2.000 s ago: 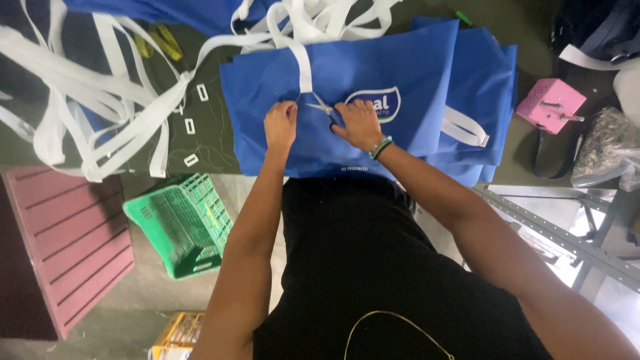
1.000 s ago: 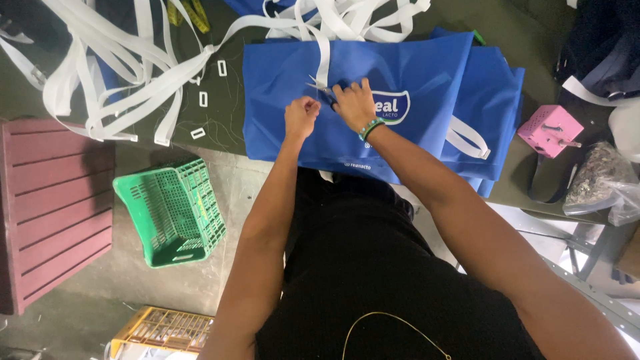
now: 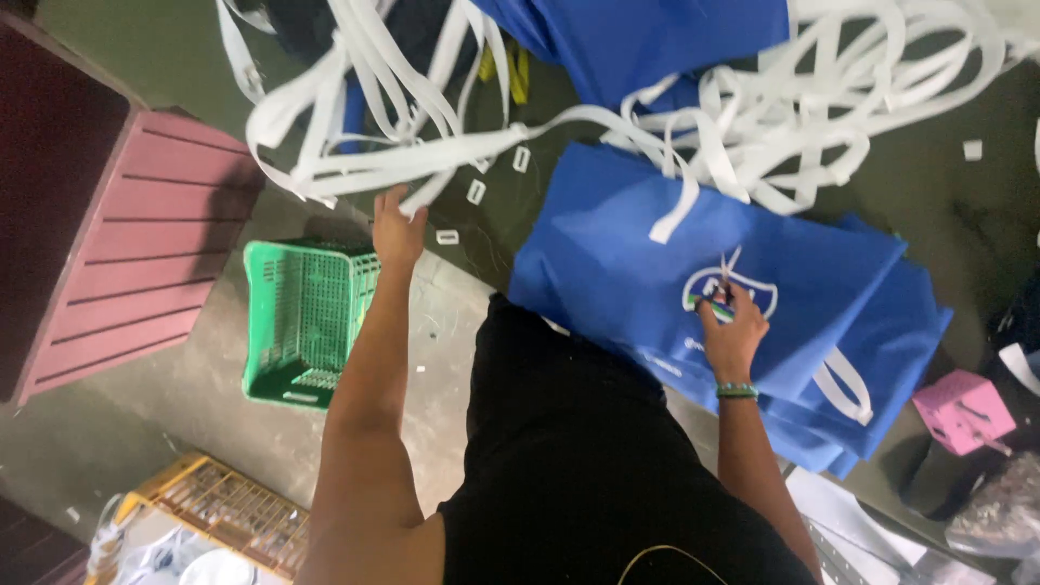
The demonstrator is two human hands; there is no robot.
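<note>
My left hand (image 3: 399, 227) is at the table's edge, its fingers around the end of a white webbing strap (image 3: 422, 188) that hangs from a tangled heap. In my right hand (image 3: 734, 325) is a small pair of scissors (image 3: 727, 272), points away from me, over the printed logo of a blue fabric bag (image 3: 617, 236). The bag lies flat on a stack of similar blue bags. One loose white strap end (image 3: 673, 221) rests on its upper part. A white strap loop (image 3: 842, 386) shows on a bag at the right.
Small white plastic buckles (image 3: 476, 192) lie between the straps and the bags. More white strapping (image 3: 812, 106) is coiled behind. A pink box (image 3: 964, 412) sits at the right. Below the table are a green plastic crate (image 3: 309, 317) and a yellow crate (image 3: 215, 512), with pink slatted panelling (image 3: 146, 244) at the left.
My left hand has moved left from the bag to the hanging straps and holds one. My right hand, with the scissors, is lower on the bag, over the logo. The view has shifted left.
</note>
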